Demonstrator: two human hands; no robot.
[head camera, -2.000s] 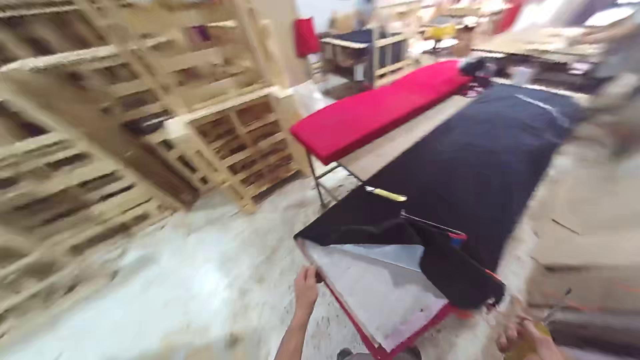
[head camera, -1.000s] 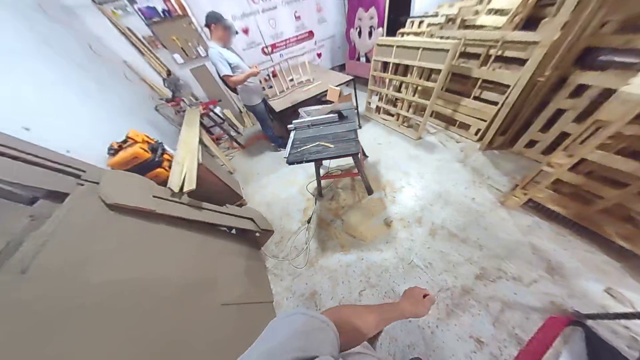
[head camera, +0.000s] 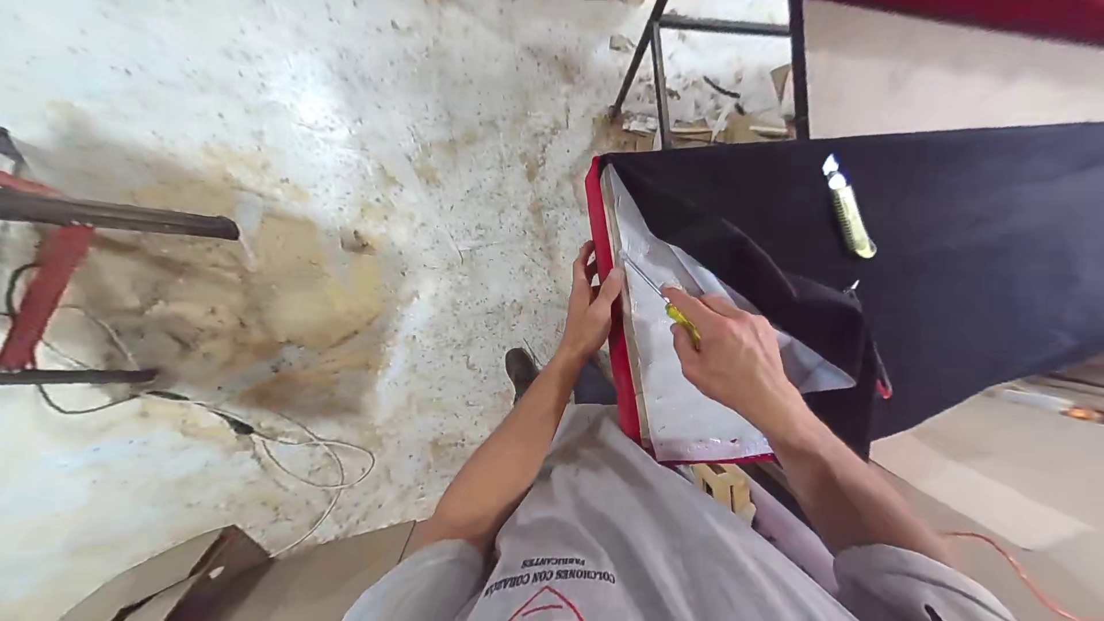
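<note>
My right hand (head camera: 733, 349) grips the yellow handle of a screwdriver (head camera: 683, 323), whose metal shaft points at the panel's edge strip. My left hand (head camera: 593, 302) rests on the red fabric edge (head camera: 625, 388) of an upholstered panel, thumb on top and fingers around the outer side. White backing (head camera: 681, 405) shows where black fabric (head camera: 949, 216) is folded back. A yellow utility knife (head camera: 849, 211) lies on the black fabric, beyond my right hand. Near the fold is a thin tool with a red end (head camera: 881, 384), partly hidden.
Metal frame legs (head camera: 660, 78) stand behind the panel, with scraps on the floor (head camera: 448, 216). At left are a dark and red metal stand (head camera: 43, 293) and a loose cable (head camera: 336, 466). Cardboard (head camera: 336, 569) lies at bottom left. An orange cord (head camera: 1018, 569) runs at lower right.
The view has swung down to the panel's corner. My left hand is now on the red edge, and my right hand is over the white backing with the screwdriver.
</note>
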